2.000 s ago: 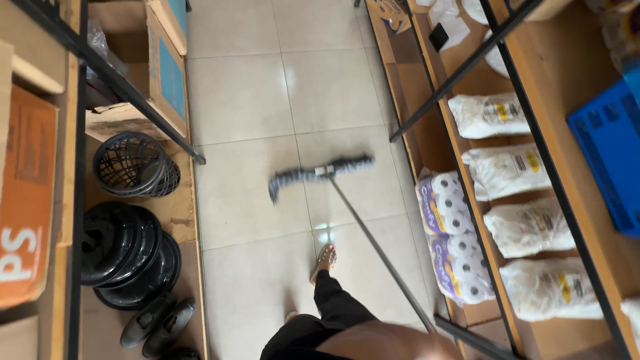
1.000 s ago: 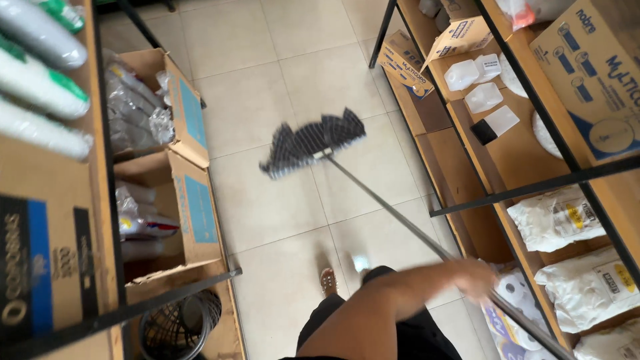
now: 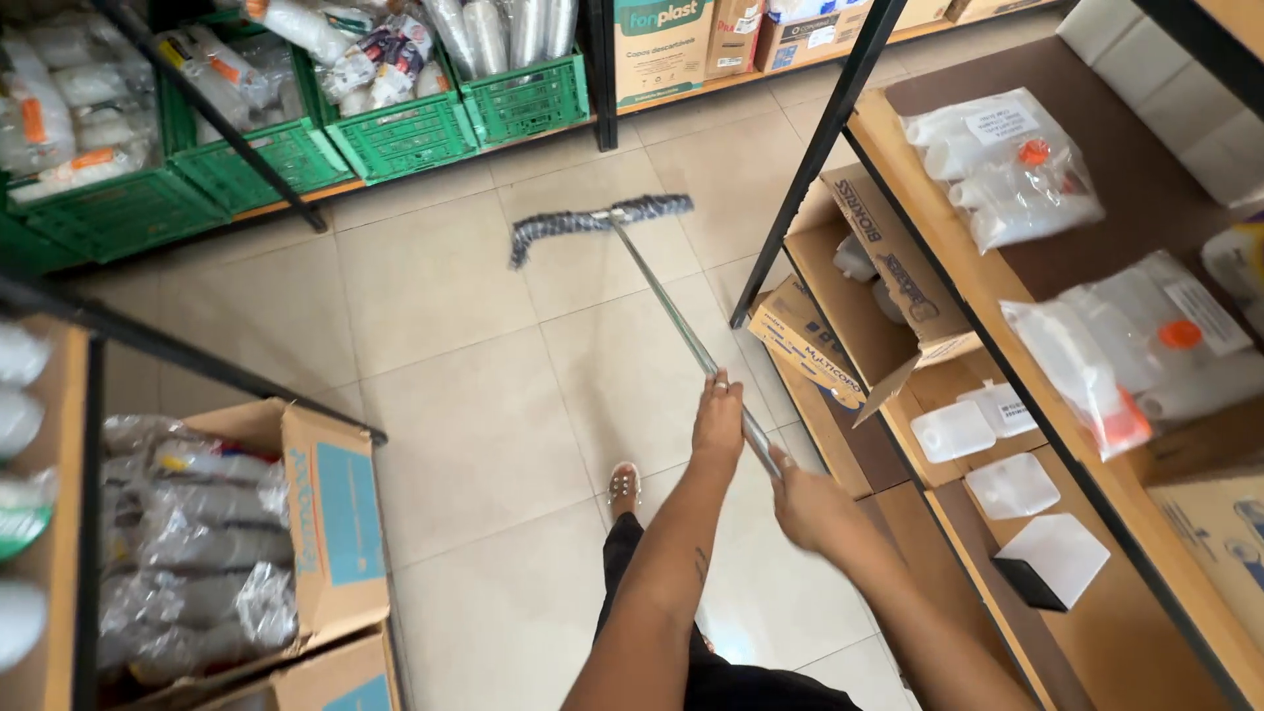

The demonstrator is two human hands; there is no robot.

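A dust mop's metal handle (image 3: 671, 308) slants from my hands up to its grey-and-white striped fringed head (image 3: 583, 219), which lies on the tiled floor (image 3: 454, 395). Around the handle, about halfway along, my left hand (image 3: 719, 413) is closed, with a ring on one finger. My right hand (image 3: 808, 499) grips the same handle just below and to the right, nearer its upper end. The mop head is bent down at its left end.
Green plastic crates (image 3: 400, 138) of packaged goods line the far side. An open cardboard box (image 3: 341, 513) stands on the left shelving. At right, a shelf unit with a black metal post (image 3: 820, 158) holds bagged bottles (image 3: 1007, 163) and white plastic containers (image 3: 1012, 486).
The view has moved along the aisle to the crates. Both my hands now show on the handle; one second ago only one hand was visible on it. The mop has moved farther along the floor.
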